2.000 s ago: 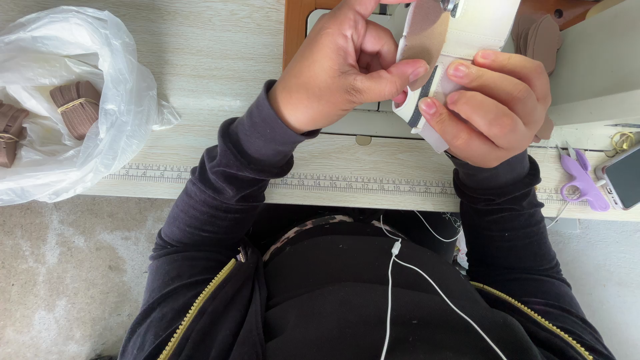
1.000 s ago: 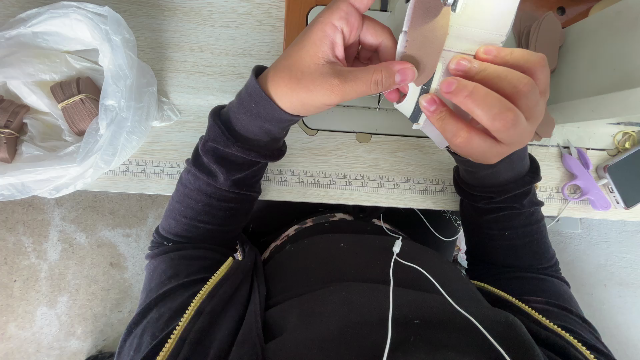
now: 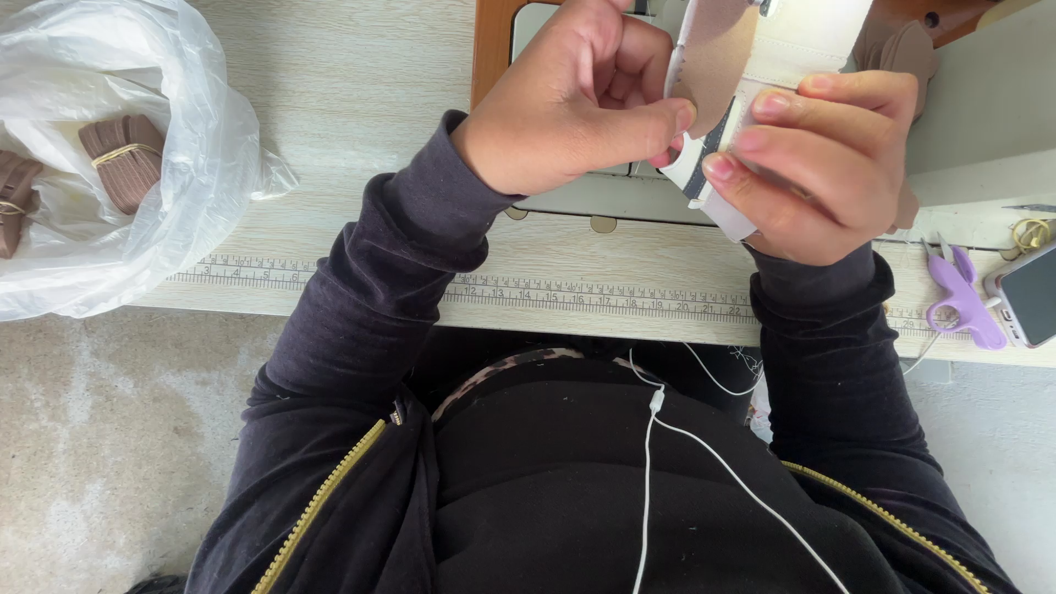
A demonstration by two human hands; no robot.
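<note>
Both hands are raised at the sewing machine bed [image 3: 610, 194], near the top of the view. My left hand [image 3: 577, 99] pinches the lower tip of a tan fabric piece [image 3: 718, 62] between thumb and fingers. This piece lies against a white stitched piece [image 3: 796, 41] with a dark stripe, perhaps a shoe upper. My right hand [image 3: 833, 157] grips the white piece from the right, its fingers spread across it. The upper ends of both pieces run near a metal machine part at the top edge. What lies under the fingers is hidden.
A clear plastic bag [image 3: 206, 140] at left holds rubber-banded bundles of brown pieces [image 3: 124, 161]. A printed ruler strip [image 3: 561, 299] follows the table's front edge. Purple thread snips [image 3: 961, 297] and a phone [image 3: 1027, 293] lie at right. Stacked tan pieces [image 3: 903, 58] stand behind my right hand.
</note>
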